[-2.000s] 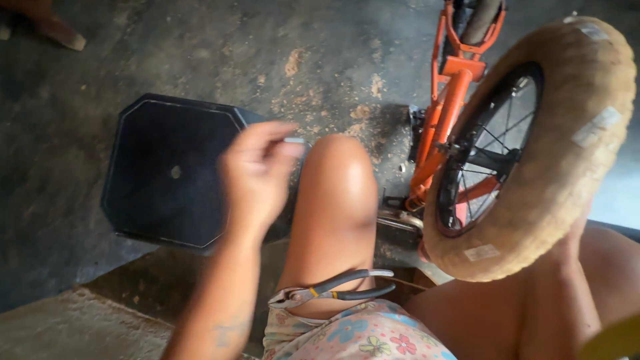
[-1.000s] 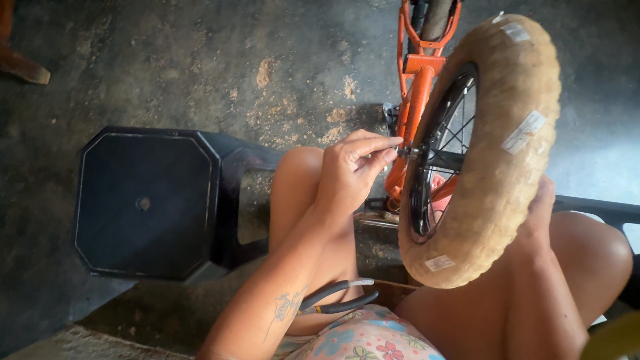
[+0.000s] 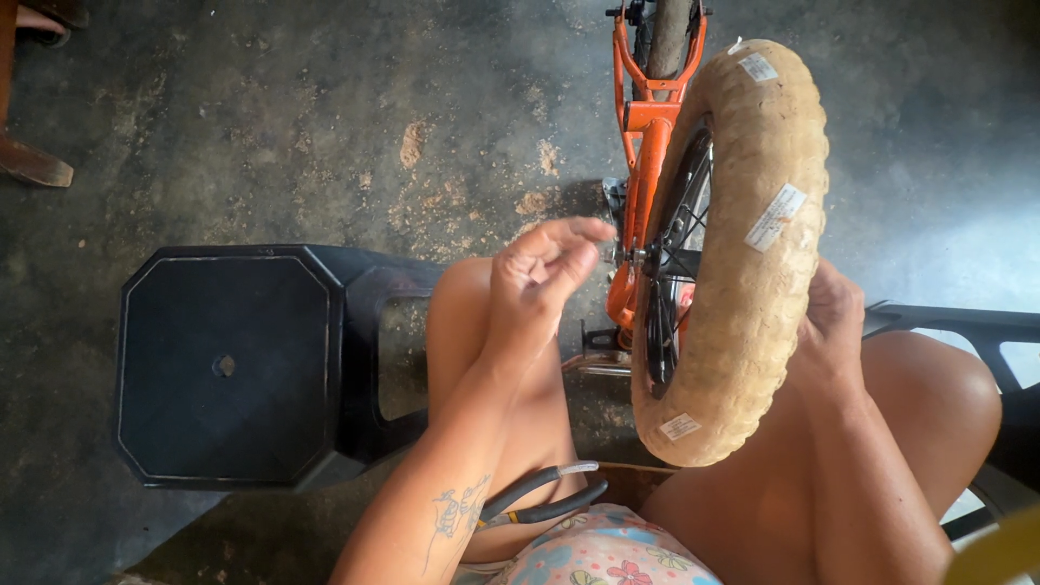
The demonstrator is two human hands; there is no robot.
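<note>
A small bicycle wheel stands between my knees, its tan tyre (image 3: 747,268) bearing several white labels. The orange bicycle frame (image 3: 647,179) runs up along the wheel's left side. My left hand (image 3: 548,268) is just left of the axle nut (image 3: 638,255), thumb and fingertips near each other; nothing is plainly seen between them. At the far side of the tyre is my right hand (image 3: 833,313), its fingers partly hidden behind the rubber and the grip unclear. Pliers with dark handles (image 3: 561,508) lie on my lap over the floral cloth.
A black plastic stool (image 3: 227,366) stands at the left. Another dark plastic piece of furniture (image 3: 959,321) is at the right. A wooden leg (image 3: 32,162) and part of a person's foot (image 3: 41,24) show at the upper left. Light debris (image 3: 413,145) marks the floor.
My left hand moved from above the stool's edge to the axle, then drew back slightly left. My right hand has stayed beside the tyre.
</note>
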